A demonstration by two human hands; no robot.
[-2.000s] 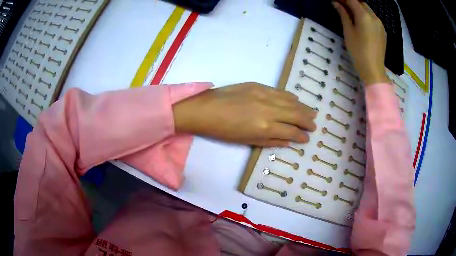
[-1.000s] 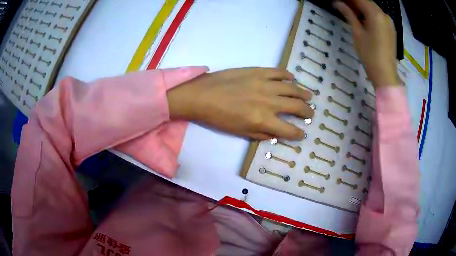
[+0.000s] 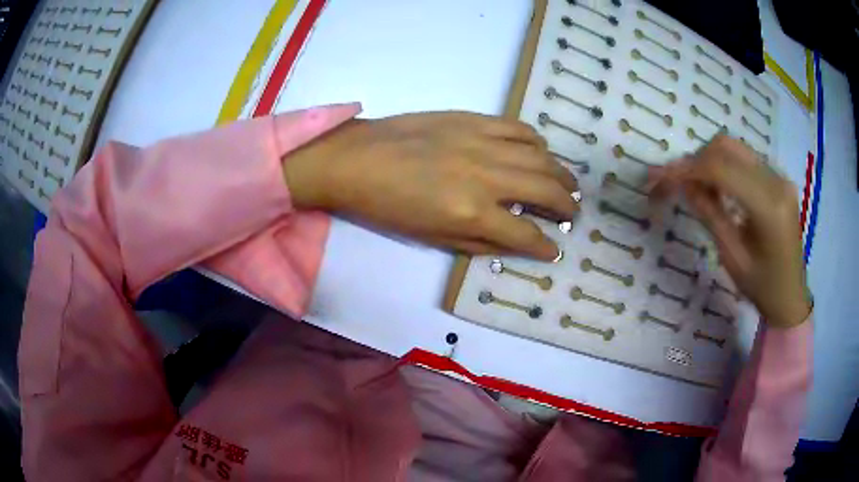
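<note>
The white fixture board (image 3: 650,346) with a tan edge lies in front of me, slightly turned. Its left column holds small round metal parts (image 3: 565,226) in many pocket ends; the other columns show mostly tan dumbbell cutouts. My left hand (image 3: 443,184) lies palm down over the left edge, fingertips on the board beside several shiny parts. My right hand (image 3: 739,221) is raised over the right half of the board, fingers bent and blurred; whether it holds anything cannot be told.
A second fixture board (image 3: 56,71) lies at the far left. A black tray (image 3: 725,24) is at the top right. Yellow tape (image 3: 254,61) and red tape (image 3: 292,56) cross the white bench. A small dark dot (image 3: 452,338) shows near the front edge.
My right hand has come back from the black trays to over the board. My left hand stays at the left column with slightly shifted fingers. The view has shifted, showing more of the right columns.
</note>
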